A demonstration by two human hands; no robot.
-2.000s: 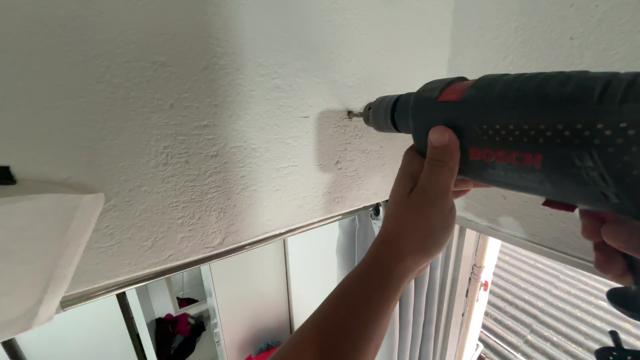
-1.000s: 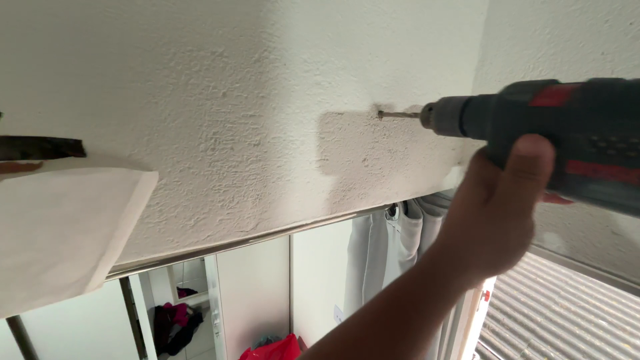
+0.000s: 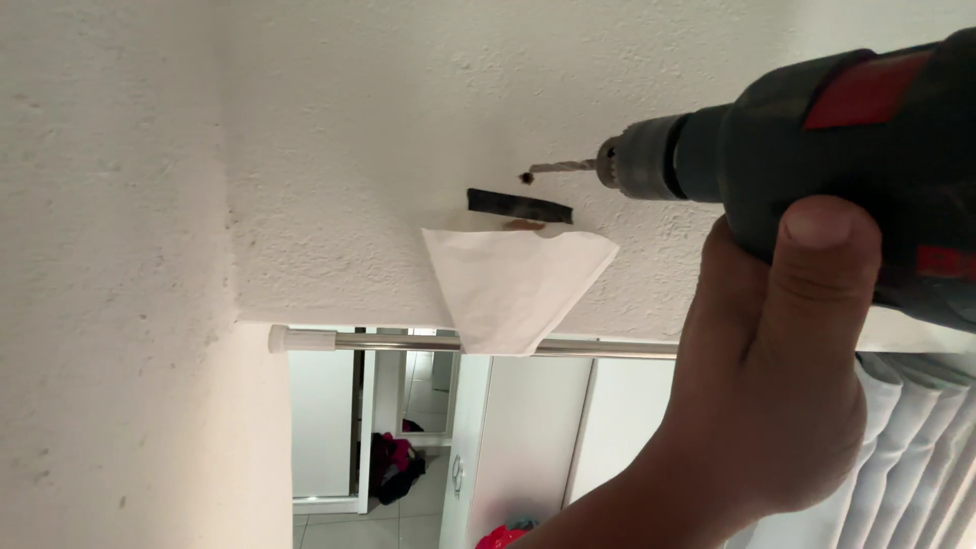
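Note:
A dark Bosch power drill (image 3: 808,145) with red parts fills the right side of the view. My left hand (image 3: 785,358) supports its body from below, thumb up along the near side. The drill's twist bit (image 3: 563,166) points left, its tip beside a small dark hole (image 3: 526,178) in the rough white wall (image 3: 343,152); whether they touch is unclear. Below the hole, black tape (image 3: 520,206) is stuck to the wall above an open white paper cone (image 3: 518,282), with a brownish patch between. My right hand is out of view.
A metal curtain rod (image 3: 610,348) runs below the paper, with a white end cap (image 3: 301,338) at a wall corner. Grey curtains (image 3: 892,435) hang at the right. Beyond are white cabinet doors (image 3: 534,427), dark and pink clothing (image 3: 396,465) and a red item (image 3: 503,535).
The bit was at a spot farther right on the wall; the drill has moved left to the hole above the paper cone. The view has shifted left too. My right hand, partly visible earlier, has left the view.

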